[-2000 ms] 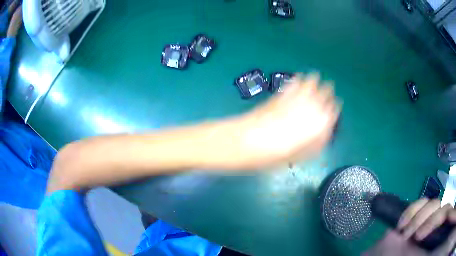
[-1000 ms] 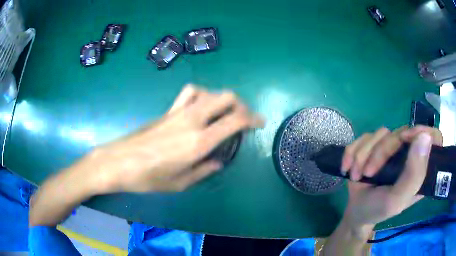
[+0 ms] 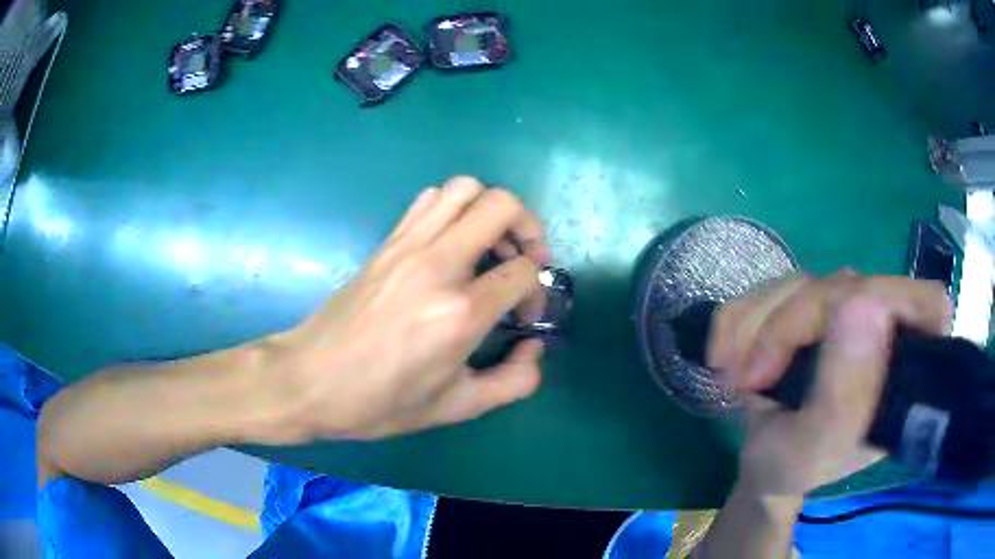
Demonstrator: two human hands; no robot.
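My left hand [image 3: 420, 317] grips a small black device housing [image 3: 556, 300] on the green table, its fingers curled over it; only its right end with a silvery part shows. My right hand [image 3: 813, 360] is closed around a thick black electric screwdriver [image 3: 936, 409] with a white label, slightly blurred. The driver's narrow nose points left, over the round grey screw tray [image 3: 726, 257] full of silvery grains. The bit's tip cannot be made out.
Two pairs of open housings [image 3: 469, 42] lie at the upper left and top centre. A small dark unit [image 3: 868, 38] lies at the upper right. A flat black phone-like rectangle [image 3: 932, 251] and a white strip [image 3: 974, 278] are at the right edge. The driver's cord [image 3: 873, 511] trails lower right.
My left hand has settled on the table, and more of the housing shows at its fingertips. The driver's nose remains over the tray, and its rear end has tilted lower. The view has shifted slightly.
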